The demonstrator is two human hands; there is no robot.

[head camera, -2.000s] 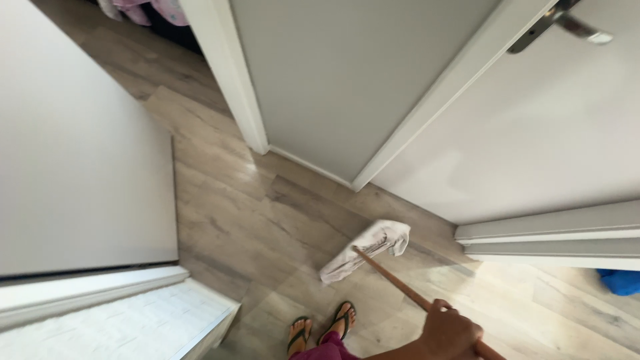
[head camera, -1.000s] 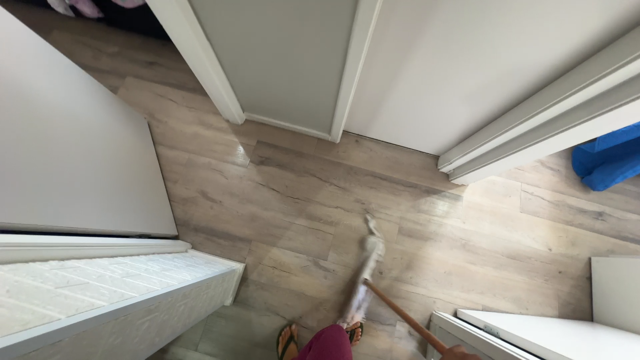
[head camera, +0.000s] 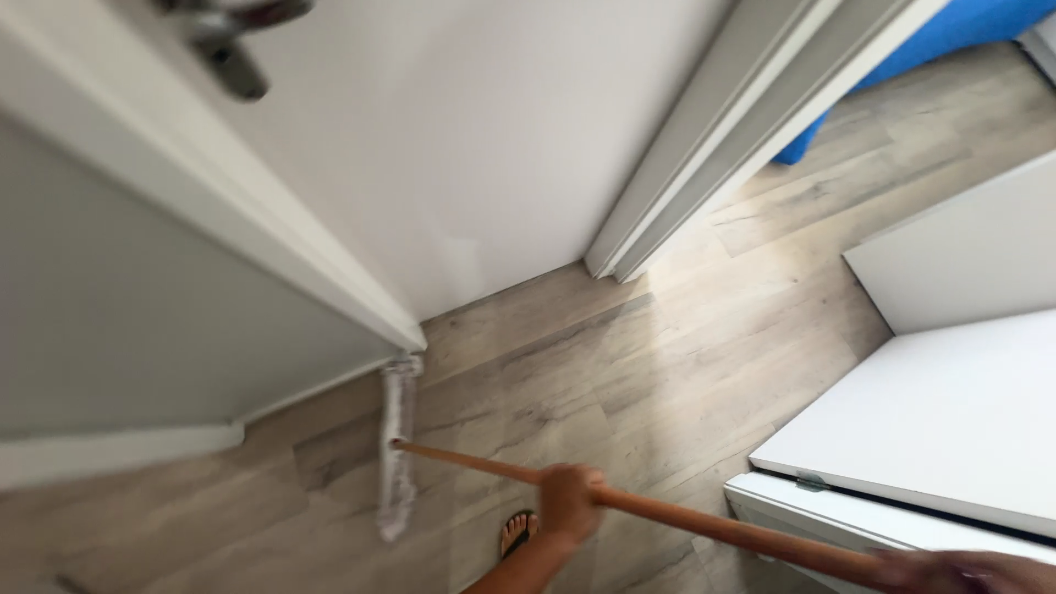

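Note:
A long wooden pole (head camera: pixel 676 513) runs from the lower right edge down to a head wrapped in a whitish cloth (head camera: pixel 398 478), which lies on the wood-look floor. The cloth's far end touches or nearly touches the foot of the white door frame. My left hand (head camera: pixel 571 502) is closed around the middle of the pole. Farther up the pole, at the lower right corner, my right hand (head camera: pixel 961 571) grips it, blurred and partly cut off by the frame.
A closed white door (head camera: pixel 495 148) with a metal handle (head camera: pixel 231 58) stands ahead, beside a grey wall (head camera: pixel 165 297). Right of it is a door frame (head camera: pixel 701 140), with a blue item (head camera: pixel 949 37) beyond. An open white door (head camera: pixel 924 412) is at right. My sandalled foot (head camera: pixel 518 532) shows below.
The cloth-wrapped head has moved from near my feet to the foot of the door frame. Both hands now show on the pole. The view has swung strongly.

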